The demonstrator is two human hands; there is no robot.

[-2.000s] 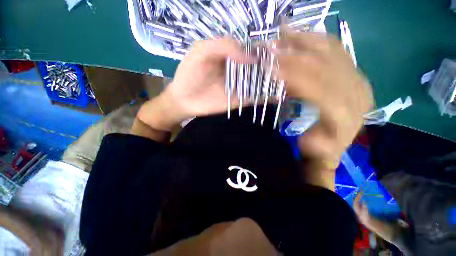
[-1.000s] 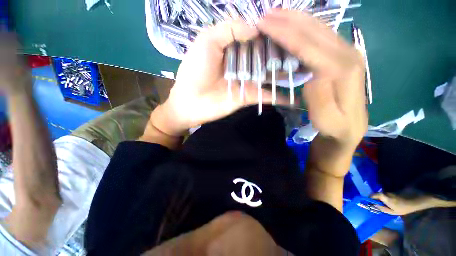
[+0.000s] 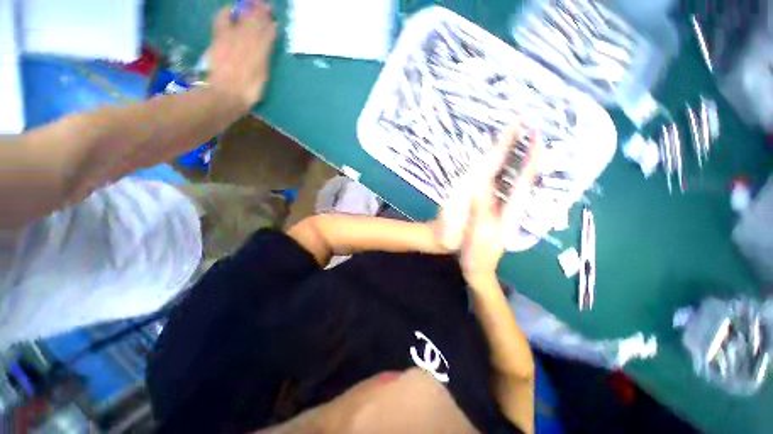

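Note:
My left hand [image 3: 464,203] and my right hand [image 3: 485,242] are close together over the near right part of a white tray [image 3: 369,127]. Both are blurred. A row of dark damper cylinders [image 3: 512,166] is held between them, with fingers on both sides; how each finger grips is not clear. The tray is heaped with loose silver cylinders [image 3: 462,89].
A clear plastic box [image 3: 585,47] with cylinders stands beyond the tray. A slim metal tool [image 3: 586,258] and a clear bag of parts [image 3: 731,343] lie right. More silver pieces [image 3: 671,153] lie on the bench. Another person's arm [image 3: 144,136] reaches in from the left, hand on the bench.
My view has turned and shows more bench. My hands, apart around fanned cylinders over my lap before, are now together over the tray. The other person's hand has reached onto the bench.

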